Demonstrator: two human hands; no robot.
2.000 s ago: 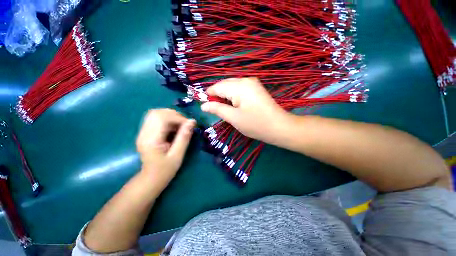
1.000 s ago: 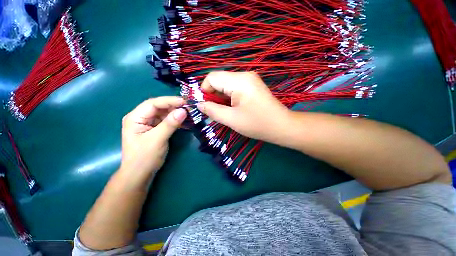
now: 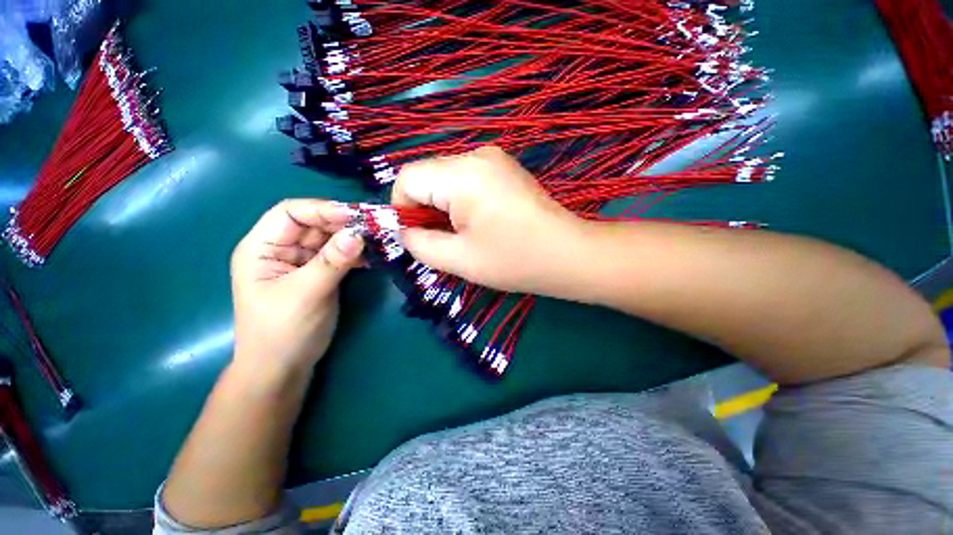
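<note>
My right hand (image 3: 481, 219) is closed around a bunch of red lead wires (image 3: 423, 216), with their pale tips pointing left. My left hand (image 3: 298, 272) has thumb and fingertips pinched right at those tips. A small dark piece, seemingly a black connector housing, shows at the left fingertips, mostly hidden. Below the right hand lies a row of black housings (image 3: 444, 326) with short red wires fanning up under the hand. The large fan of part-assembled harnesses (image 3: 523, 73) lies above, with black housings at its left and pale terminals at its right.
A spare red wire bundle (image 3: 89, 157) lies at left. Clear plastic bags (image 3: 26, 63) are at upper left. A thin red-and-dark set (image 3: 42, 350) and a dark-ended bundle (image 3: 31, 449) lie at lower left. Another red bundle (image 3: 925, 63) is at upper right.
My left hand has come up from below to meet the wire tips in my right hand. Both hands have since moved slightly left in the picture. The view has shifted a little.
</note>
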